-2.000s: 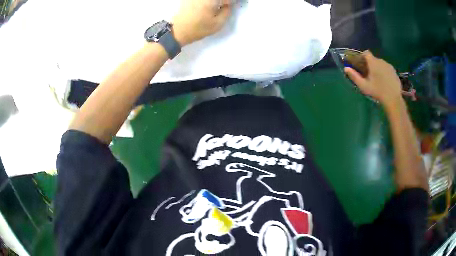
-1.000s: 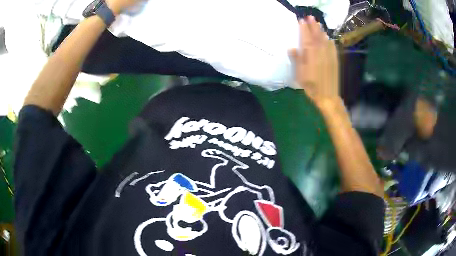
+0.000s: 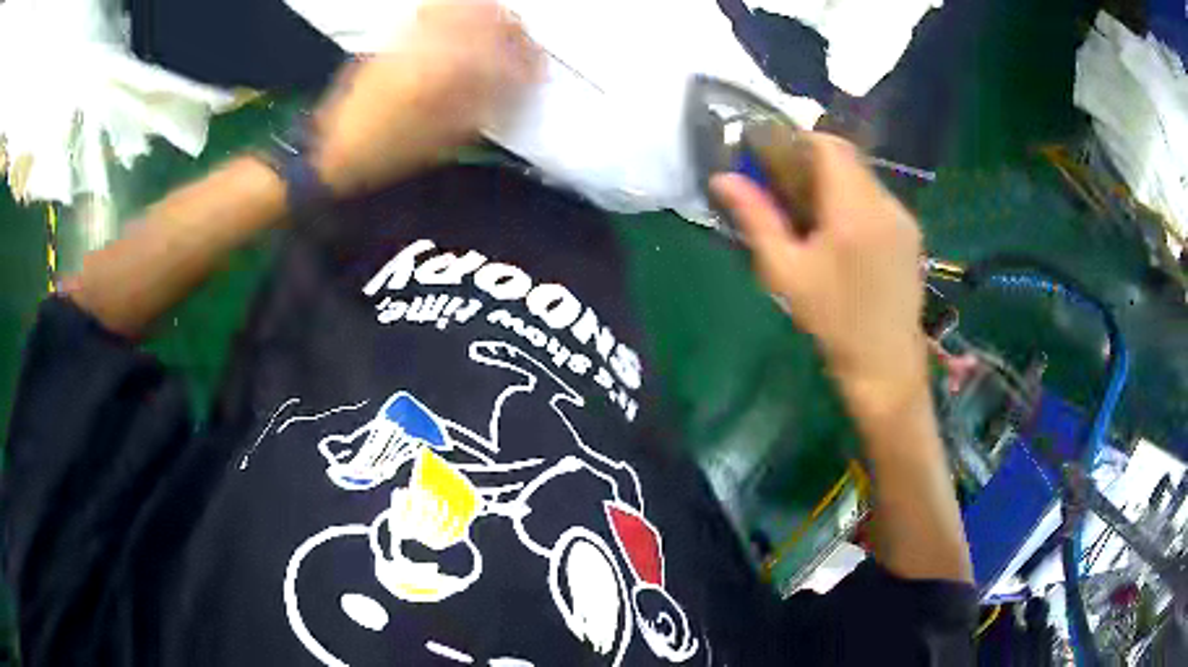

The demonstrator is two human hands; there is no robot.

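Observation:
The white garment piece (image 3: pixel 612 111) lies on the dark-covered board in front of my body, its upper part cut off by the frame's top. My right hand (image 3: pixel 834 235) is closed around the handle of the steam iron (image 3: pixel 756 143). The iron's pointed end is over the right part of the white cloth. My left hand (image 3: pixel 437 91) is blurred at the near left edge of the cloth. Its fingers are not clear, and I cannot tell whether they grip the cloth.
Dark pad cover (image 3: pixel 235 39) shows at upper left. Loose white pieces (image 3: pixel 104 98) hang at far left, and more white cloth (image 3: pixel 860 39) lies at upper right. A blue hose (image 3: pixel 1114 365) curves down at right beside a cluttered rack (image 3: pixel 1042 482). The floor is green.
My right hand, flat and empty on the cloth's right side a second ago, now holds the iron. My left hand has moved right and nearer my body. The view has shifted.

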